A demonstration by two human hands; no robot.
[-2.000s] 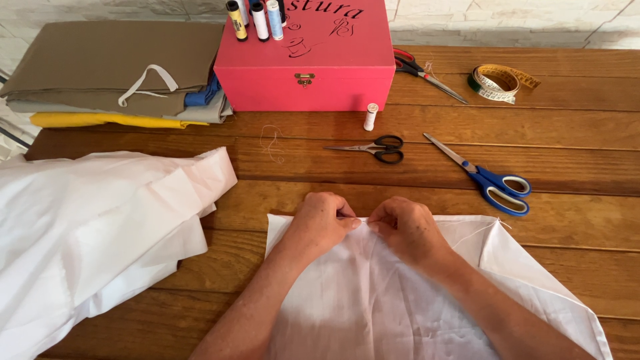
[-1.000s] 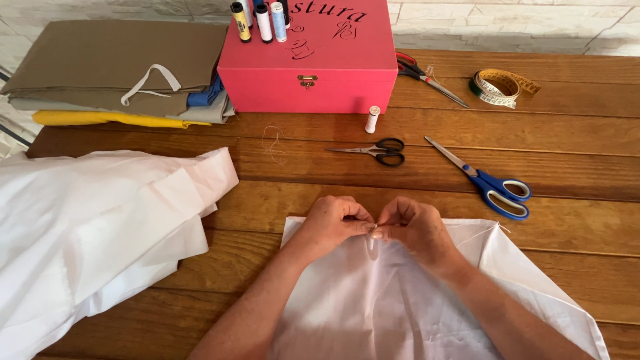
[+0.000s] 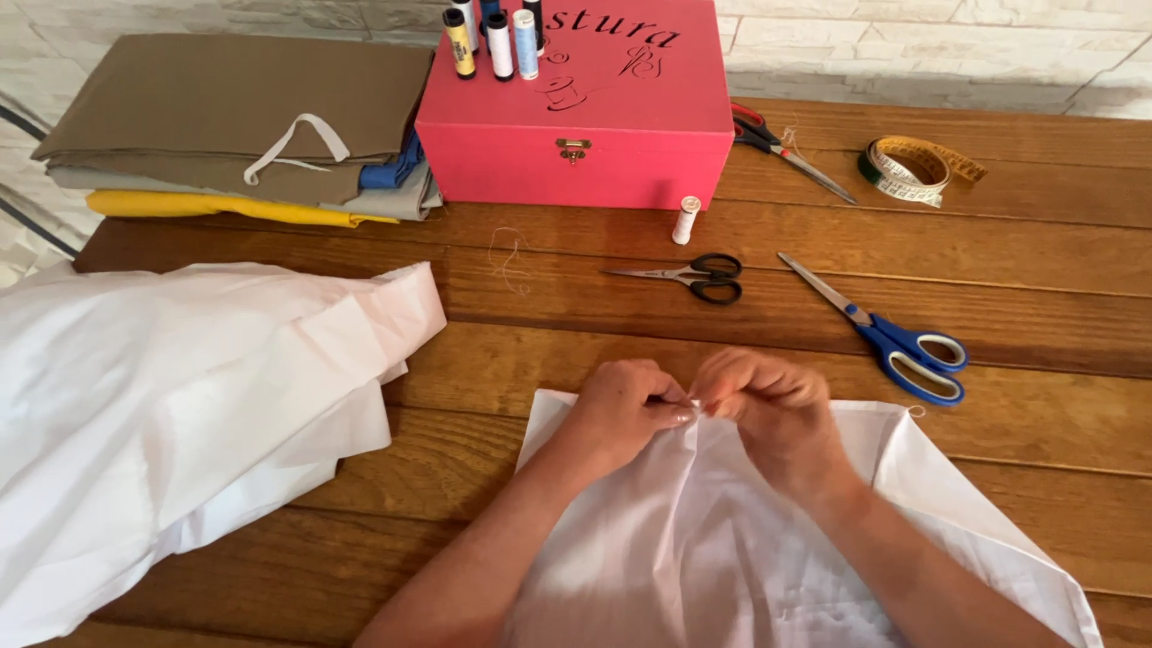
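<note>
White fabric (image 3: pixel 756 540) spreads over the front of the wooden table, its far edge folded into a narrow hem. My left hand (image 3: pixel 630 405) pinches that edge between thumb and fingers, raising a small fold. Right beside it, my right hand (image 3: pixel 765 405) has its fingertips together at the same spot and is slightly blurred; whether it grips cloth, thread or a needle cannot be told. Beyond the hands lie small black-handled scissors (image 3: pixel 697 274), and blue-handled scissors (image 3: pixel 886 337) rest to the right. A white thread spool (image 3: pixel 686 221) stands behind the small scissors.
A pink wooden box (image 3: pixel 576 162) carries several thread spools (image 3: pixel 500 47). Folded brown fabric (image 3: pixel 243 99) lies over yellow cloth (image 3: pixel 207 205). More white fabric (image 3: pixel 180 387) is heaped at left. Red-and-black scissors (image 3: pixel 787 148), a coiled tape measure (image 3: pixel 904 171) and loose thread (image 3: pixel 513 261) lie behind.
My hands have lifted the fabric's edge into a fold. My right hand has turned and drawn slightly away from the left fingertips.
</note>
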